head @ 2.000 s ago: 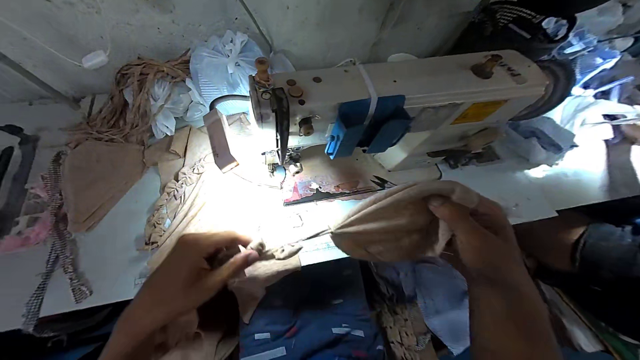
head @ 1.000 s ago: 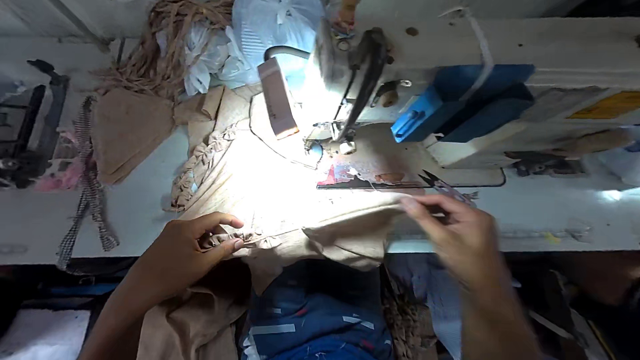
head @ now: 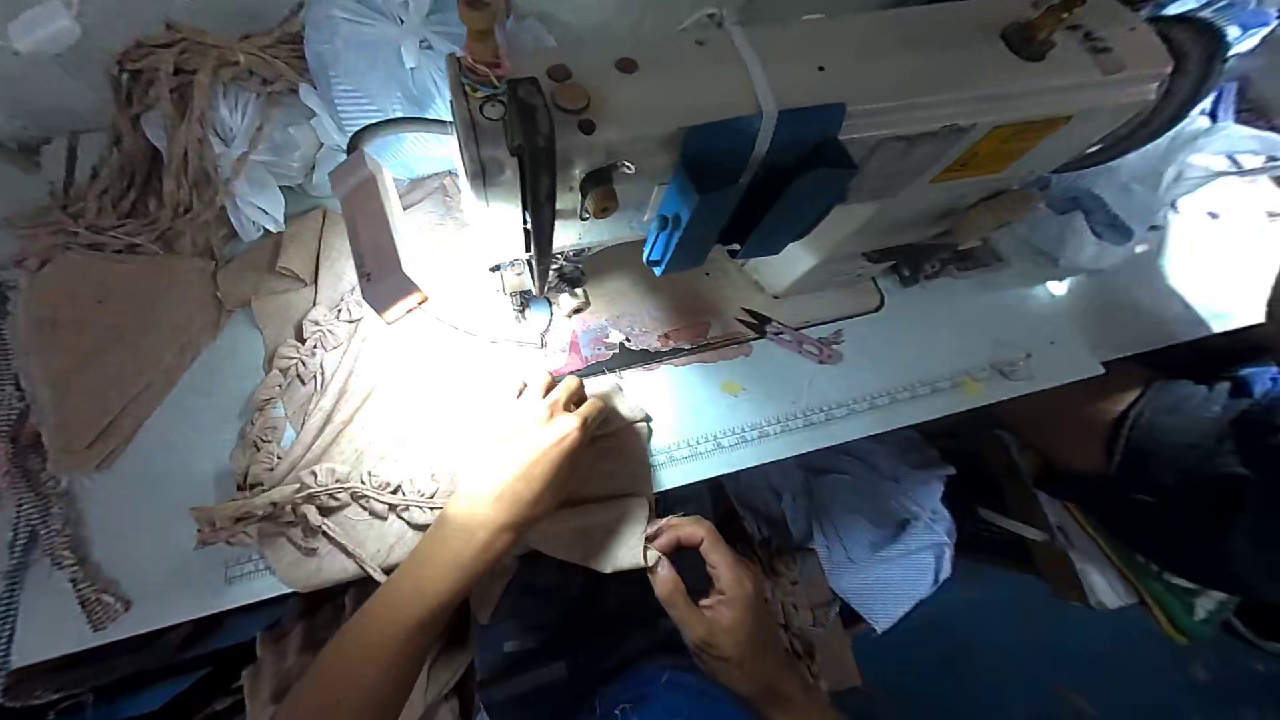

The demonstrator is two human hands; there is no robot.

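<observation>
A tan fabric piece with gathered ruffle trim (head: 590,500) lies over the table's front edge, below the needle area of a white sewing machine (head: 640,150). My left hand (head: 530,450) rests on the cloth just in front of the presser foot (head: 535,310), in glare; whether its fingers grip the cloth is unclear. At the cloth's lower right corner, my right hand (head: 700,590) pinches the edge between thumb and index finger. Gathered ruffles (head: 370,495) lie to the left of my left forearm. Pink-handled thread snips (head: 795,337) lie on the machine bed's front edge, right of my left hand.
Tan cut pieces (head: 110,350) and a bundle of fabric strips (head: 180,120) lie at the left, near plastic bags (head: 385,60). A blue holder (head: 750,190) is strapped to the machine. A measuring tape (head: 820,415) runs along the front edge. Another person's leg (head: 1190,440) is at the right.
My left hand has moved from the ruffle at the left to the cloth near the presser foot. My right hand has moved down and now holds the cloth's lower corner.
</observation>
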